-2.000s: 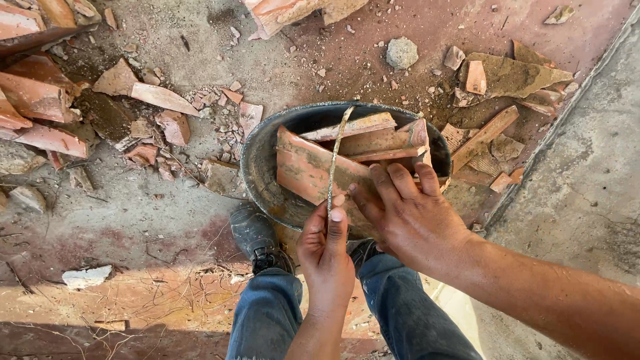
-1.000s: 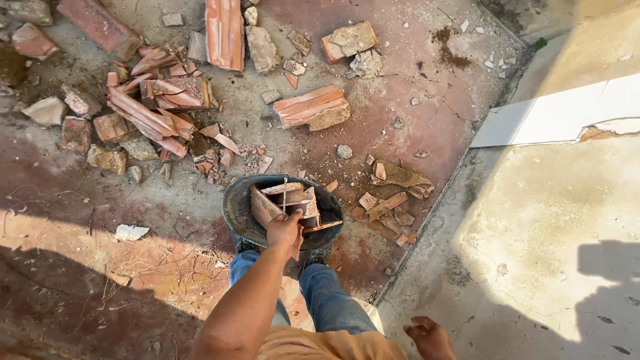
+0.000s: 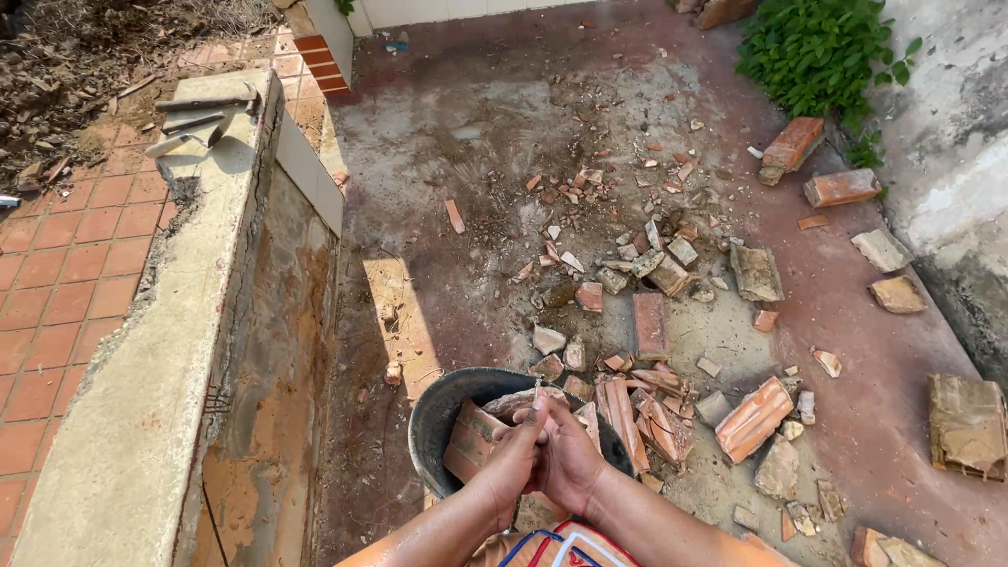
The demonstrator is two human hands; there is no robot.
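Observation:
A black rubber bucket (image 3: pixel 431 425) stands low in the middle of the view, loaded with broken pieces of clay brick and tile (image 3: pixel 475 441). Over its near side my left hand (image 3: pixel 516 453) and my right hand (image 3: pixel 571 453) are pressed together, fingers overlapping. The tip of a thin, stick-like piece (image 3: pixel 539 383) shows just above the fingertips. Which hand holds it is hidden, and so are most of the fingers. Brick rubble (image 3: pixel 622 417) lies against the bucket's right side.
A low wall (image 3: pixel 197 260) runs along the left, with a hammer (image 3: pixel 209 101) and a trowel (image 3: pixel 189 142) on its top. Broken bricks (image 3: pixel 754 417) and rubble are scattered ahead and to the right. A leafy plant (image 3: pixel 811 59) grows by the weathered wall (image 3: pixel 961 197).
My right hand, apart from the bucket one second ago, has come together with my left hand over it. The view has swung to show the low wall.

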